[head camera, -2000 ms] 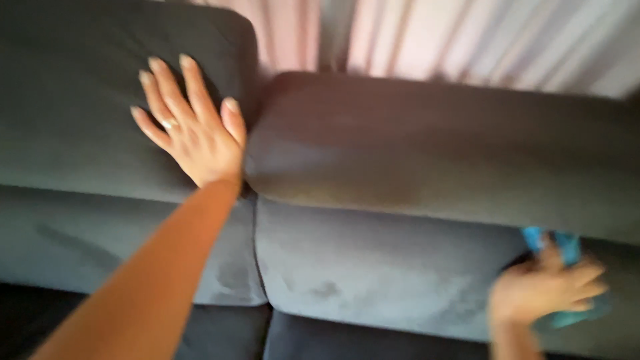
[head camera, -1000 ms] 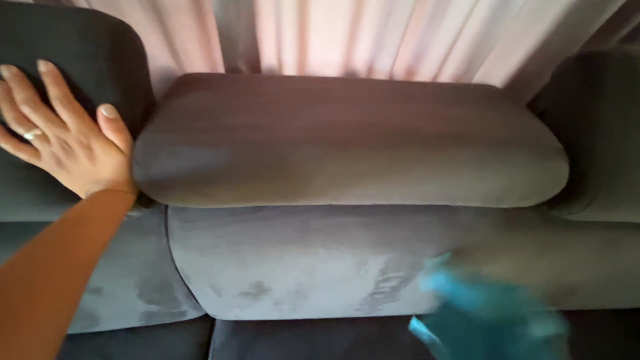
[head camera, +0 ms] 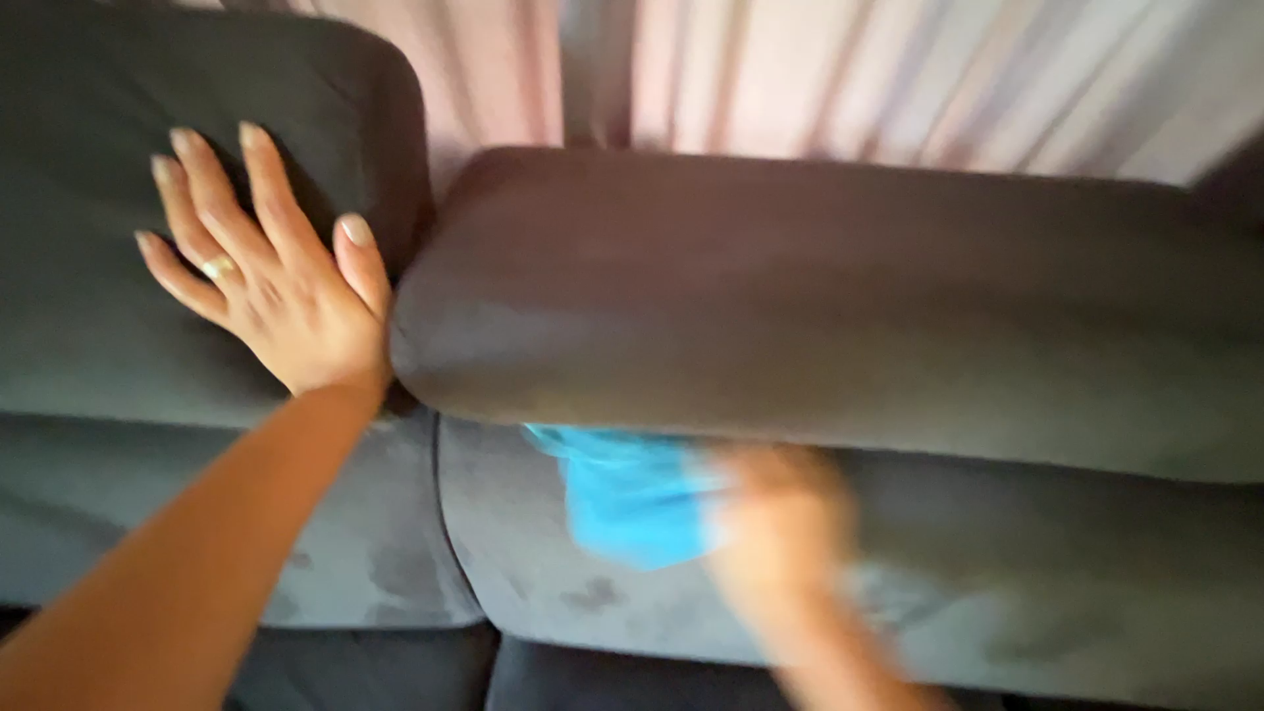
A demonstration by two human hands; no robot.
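My left hand, with a ring on one finger, lies spread flat against the dark grey headrest cushion at the left and holds nothing. Blurred by motion, my right hand grips a bright blue cloth just under the lower edge of the middle headrest cushion. The cloth is over the grey sofa backrest, right of the seam between two back sections. Darker patches mark the backrest fabric. Whether the cloth presses on the fabric cannot be told.
Behind the headrests hang pale pinkish curtains. Dark seat cushions run along the bottom edge, parted by a gap. Another dark cushion edge shows at the far right.
My right hand has moved the blue cloth leftward along the backrest, close under the middle headrest. My left hand has stayed on the left headrest. The view has shifted.
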